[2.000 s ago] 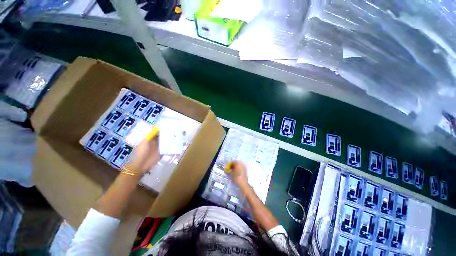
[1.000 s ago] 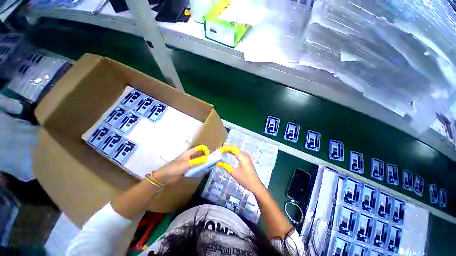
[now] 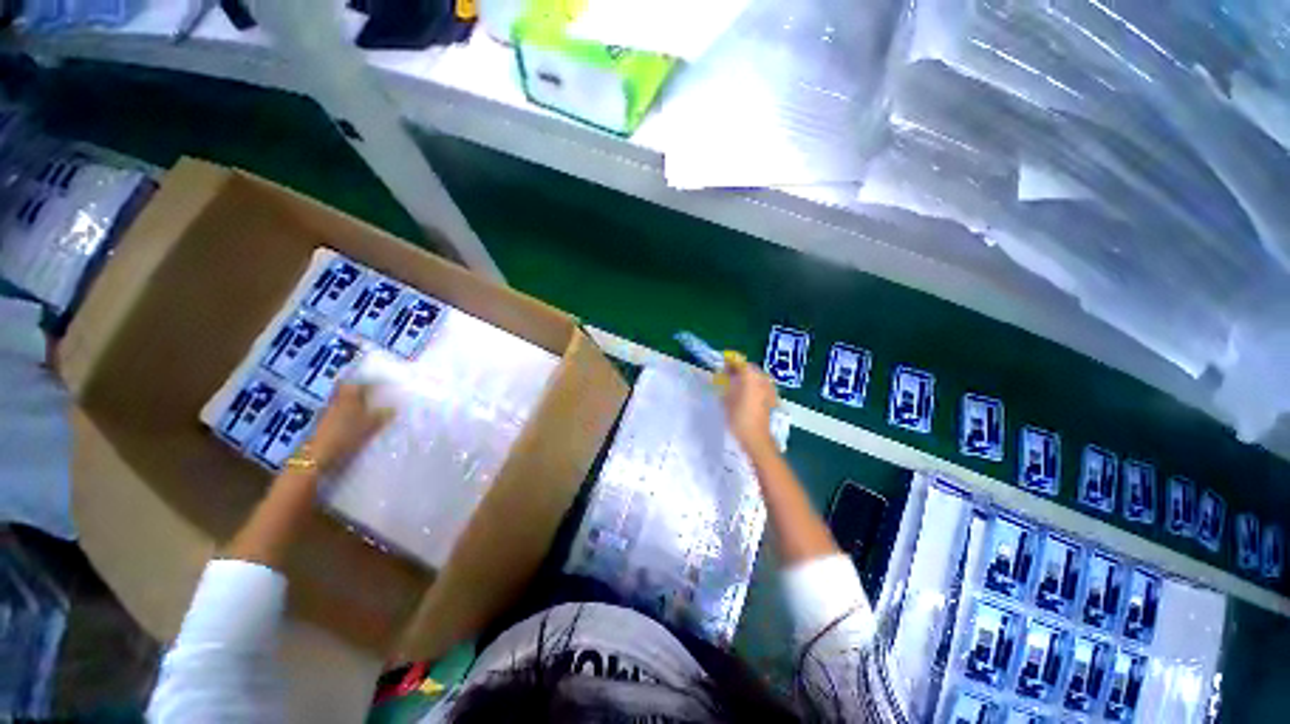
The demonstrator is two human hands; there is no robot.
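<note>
My right hand (image 3: pixel 750 396), with yellow finger cots, holds a flat pale blue unit (image 3: pixel 698 348) tilted above the near edge of the green conveyor. My left hand (image 3: pixel 347 422) is inside the carton (image 3: pixel 531 488), over the blister tray (image 3: pixel 474 371) by the lower row of dark-centred units (image 3: pixel 333 286). Its fingers are blurred, and I cannot tell if they grip a unit. The small-parts tray (image 3: pixel 665 488) lies between the carton and the phone.
Spaced units (image 3: pixel 913 399) lie on the conveyor belt (image 3: pixel 566 290). A black phone (image 3: pixel 855 521) lies beside stacked filled trays (image 3: pixel 1188 644) at right. A shelf beyond holds a green-and-white box (image 3: pixel 594 82) and crumpled plastic sheets (image 3: pixel 1075 184). A slanted white post (image 3: pixel 382 149) stands behind the carton.
My hands have parted from around the unit near the small-parts tray. The right hand has moved up to the conveyor with a unit; the left has gone back into the carton.
</note>
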